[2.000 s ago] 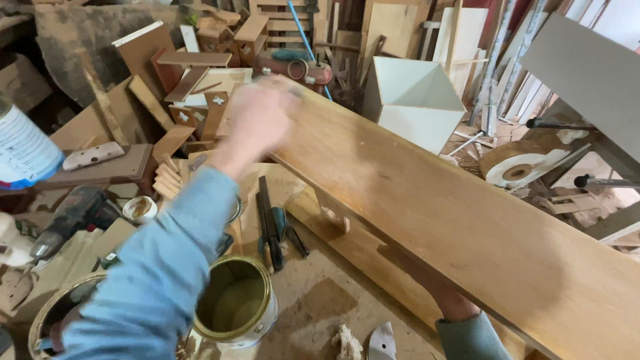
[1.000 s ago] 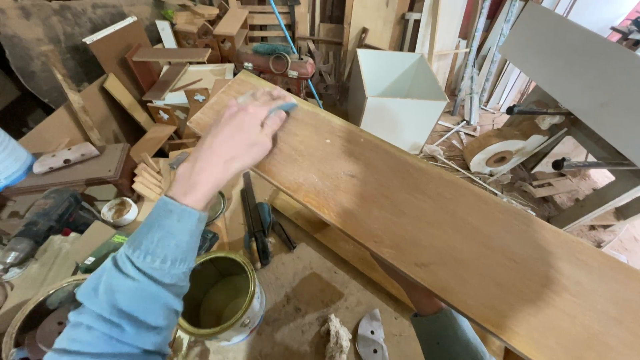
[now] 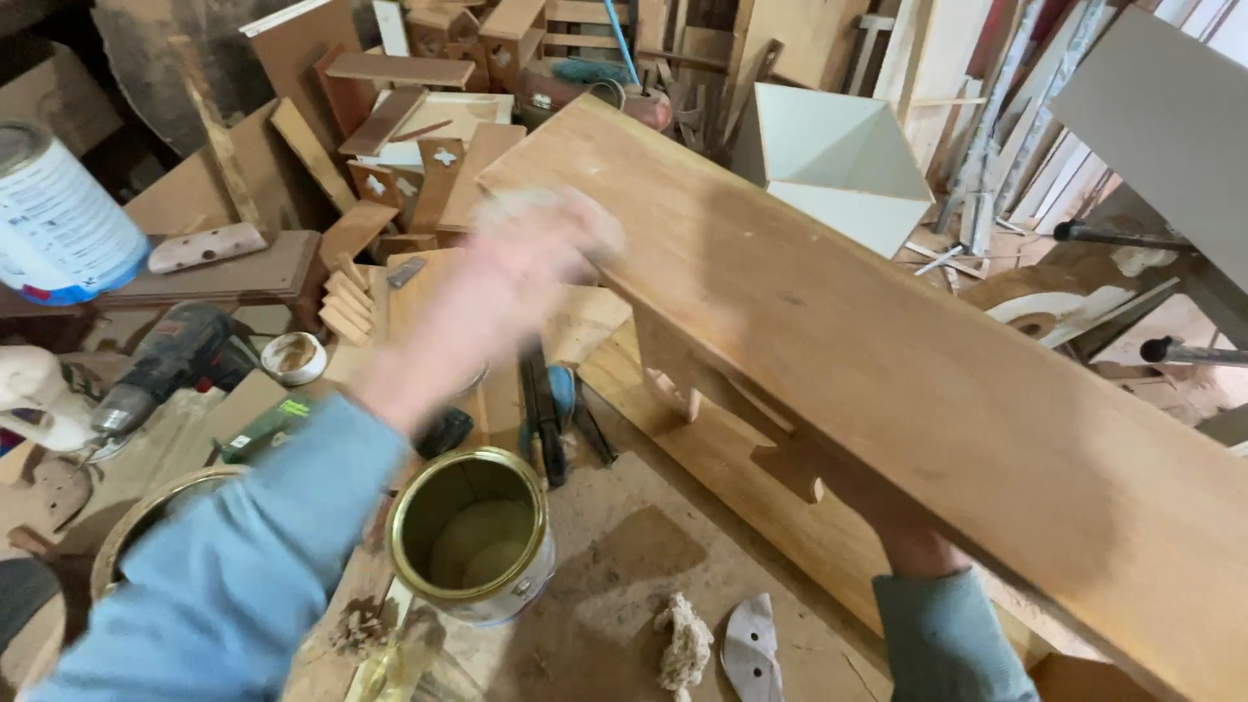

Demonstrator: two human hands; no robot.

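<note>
A long varnished wooden board [image 3: 780,283], the top of a shelf-like piece, slants from upper centre to lower right. Motion blurs my left hand [image 3: 546,234] at the board's far left end; its fingers are closed round a small blue-grey pad, plain only a second earlier. From below, my right hand [image 3: 916,541] holds the piece, its fingers mostly hidden in shadow. Under the board is a second wooden board [image 3: 741,487]. An open metal can [image 3: 536,575] with liquid inside stands below my left forearm. Near it lie a wad of strings [image 3: 684,643] and a pale plate with holes [image 3: 753,648].
A cordless drill [image 3: 166,366], a small open tub [image 3: 292,358] and a tilted labelled can [image 3: 68,214] are at left. Dark clamp-like tools [image 3: 544,409] lie beneath the board's left end. Behind it stand a white open box [image 3: 838,166] and stacked wood offcuts [image 3: 400,68].
My left hand has moved over the board's left end, from its upper face a second ago to the near edge now. My right hand stays beneath. The view has shifted slightly.
</note>
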